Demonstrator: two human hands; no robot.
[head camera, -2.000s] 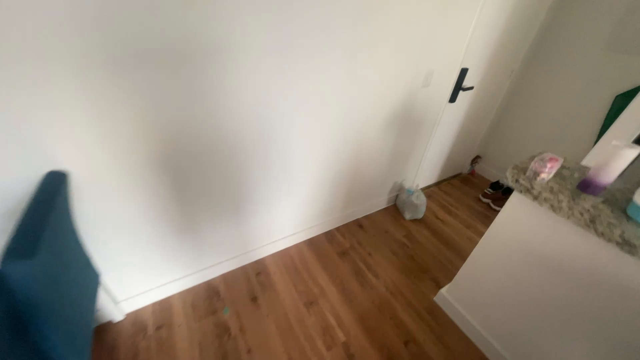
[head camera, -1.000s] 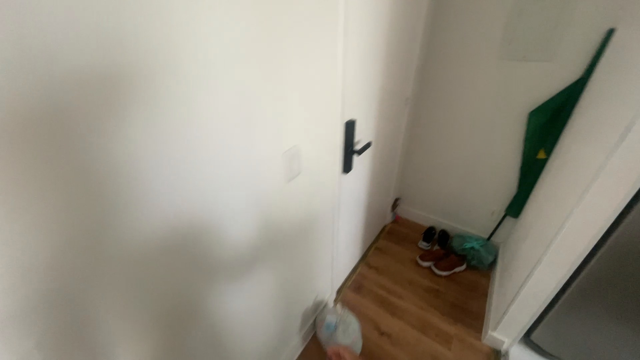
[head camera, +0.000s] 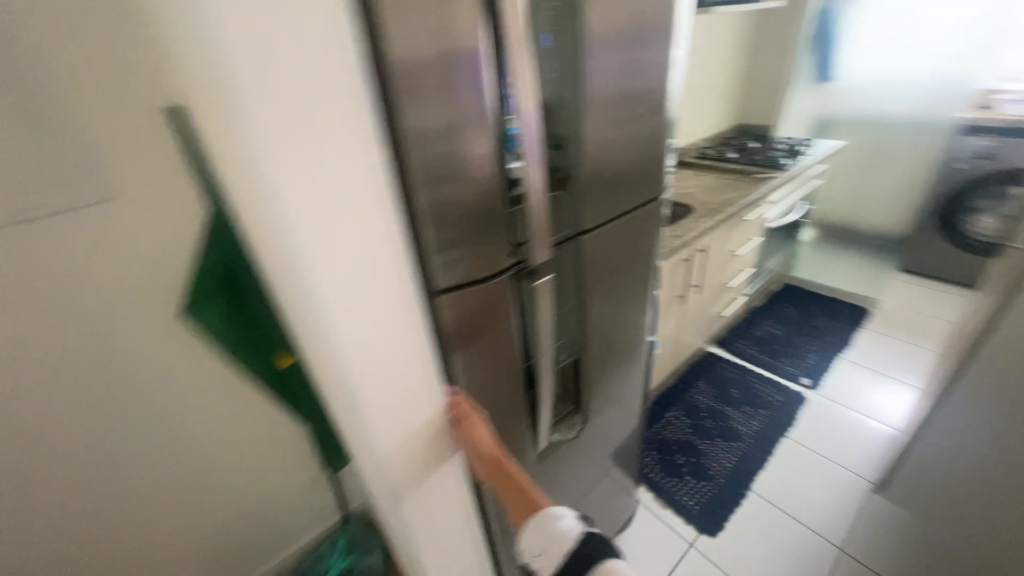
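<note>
My right hand (head camera: 472, 424) reaches up and left from the lower middle, in a white sleeve with a black band. Its fingertips are at the edge of a pale wall end (head camera: 404, 448), beside the lower left door of a stainless steel refrigerator (head camera: 480, 336). They look to be touching the wall, but blur hides the exact finger shape, and I see no object in the hand. My left hand is out of view. Above and right of the hand are the long vertical refrigerator handles (head camera: 546, 360).
A folded green umbrella or flag (head camera: 248, 320) leans left of the wall end, above a green plastic bag (head camera: 344, 552). Dark blue woven mats (head camera: 720, 440) lie on white tiles by the counter cabinets (head camera: 680, 312). Farther back are a gas cooktop (head camera: 752, 150) and a front-loading washing machine (head camera: 972, 208).
The view has swung far right, from the white wall and door to the refrigerator and kitchen. My right hand and sleeved forearm now show plainly at the wall end.
</note>
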